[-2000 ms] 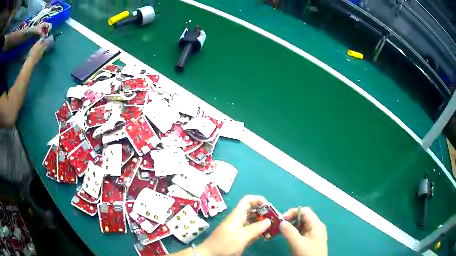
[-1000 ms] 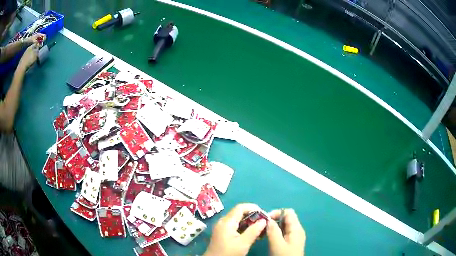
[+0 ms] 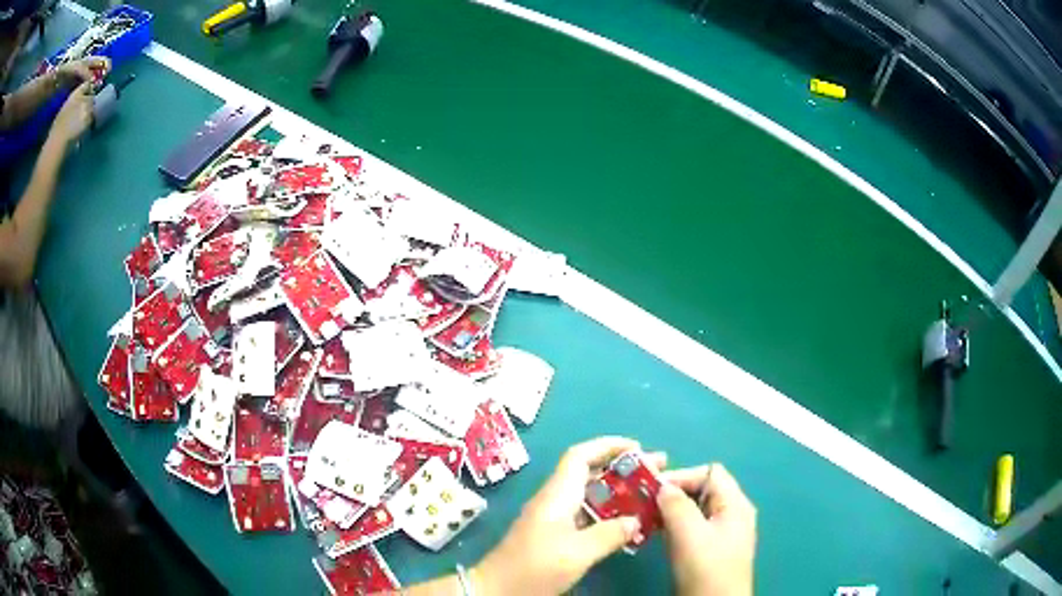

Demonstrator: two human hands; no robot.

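Observation:
My left hand [image 3: 559, 530] holds a red circuit board [image 3: 627, 495] by its left side, over the bench's front part. My right hand [image 3: 710, 530] has its thumb on the board's right edge, with its fingers bent behind. Whether the right fingers hold anything else is hidden. A large heap of circuit boards [image 3: 317, 293], some red side up and some pale side up, lies on the bench to the left of my hands.
Beyond the white strip [image 3: 722, 378], the green belt carries black-handled units [image 3: 348, 52] and a yellow cylinder [image 3: 1003, 489]. A smartphone-like rectangle [image 3: 214, 143] lies past the heap. Another person's arms [image 3: 35, 192] are at left by a blue bin [image 3: 117, 37].
The board in my hands now shows its red face more fully. The units and yellow cylinders on the belt have moved along it. A pale piece has come into view at the bottom right.

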